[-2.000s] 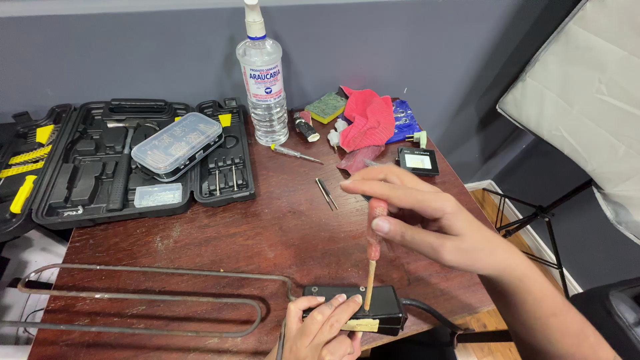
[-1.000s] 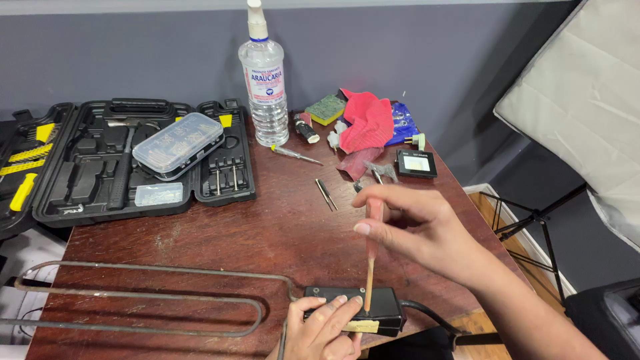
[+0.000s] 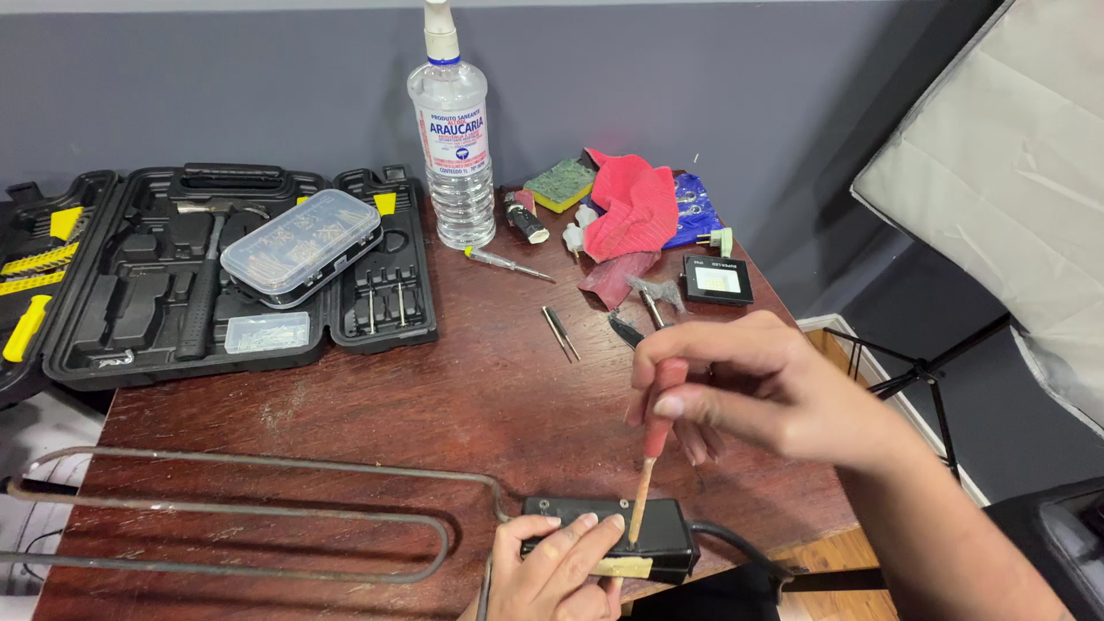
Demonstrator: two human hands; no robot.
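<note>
My right hand (image 3: 733,388) holds the red handle of a screwdriver (image 3: 664,405), its discoloured shaft pointing down onto the top face of a black terminal box (image 3: 664,522). The tip rests near the box's front edge. My left hand (image 3: 561,565) grips the left and front of that box, fingers spread over its top. Two screws show along the back of the top face. A bent metal heating element (image 3: 285,461) runs left from the box, and a black cable (image 3: 733,536) leaves its right end. A yellowish strip (image 3: 625,567) is on the box's front side.
An open black tool case (image 3: 103,366) with a clear-lidded organizer (image 3: 302,241) lies at left. Behind stand a spray bottle (image 3: 461,155), a sponge (image 3: 561,183), a red cloth (image 3: 634,207) and a small floodlight (image 3: 718,280). A tester screwdriver (image 3: 509,264) lies mid-table.
My right hand's fingers have shifted around the screwdriver handle. The screwdriver stays on the box, and my left hand keeps its place.
</note>
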